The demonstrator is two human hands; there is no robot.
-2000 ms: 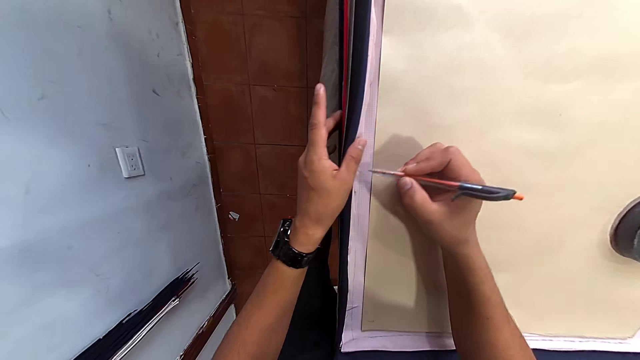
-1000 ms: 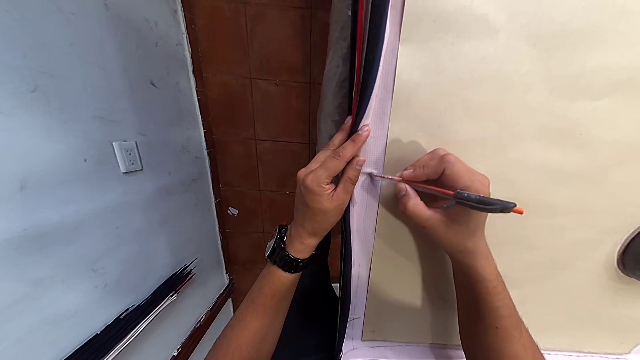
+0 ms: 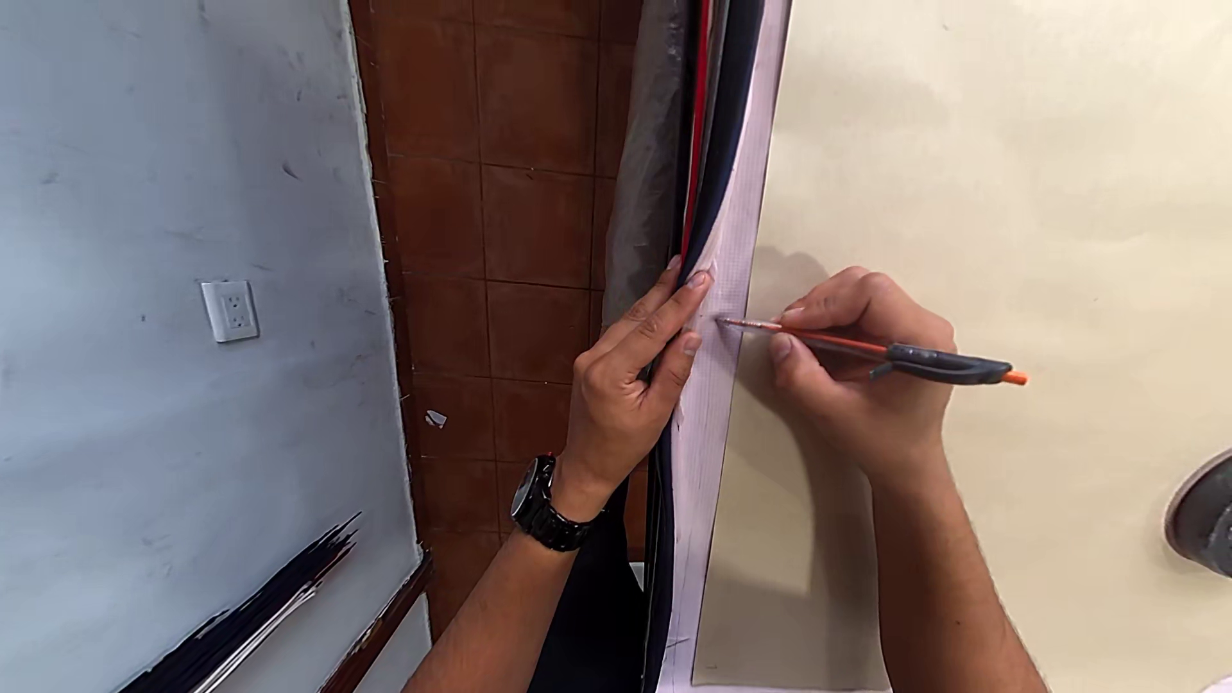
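Note:
My right hand [image 3: 866, 366] grips an orange and black pen [image 3: 866, 348], its tip pointing left over a strip of white lined paper [image 3: 727, 269]. This strip shows along the left side of a large cream sheet [image 3: 962, 192] of paper or card. My left hand [image 3: 635, 371], with a black watch on the wrist, rests its fingertips on the left edge of the white paper, beside the dark layered fabric [image 3: 729, 144] under it. Its fingers lie nearly together, and the surface beneath the palm is hidden. Whether the pen tip touches the paper cannot be told.
A dark round object [image 3: 1203, 515] rests on the cream sheet at the right edge. Brown floor tiles [image 3: 539, 221] show left of the layered edge, with a small scrap [image 3: 435, 419] on them. A pale wall [image 3: 173, 192] with an outlet [image 3: 230, 311] stands at the far left.
My left hand has gone from raised and upright beside the edge to lying with its fingertips on it. The pen tip has moved from near the cream sheet's edge out onto the white strip.

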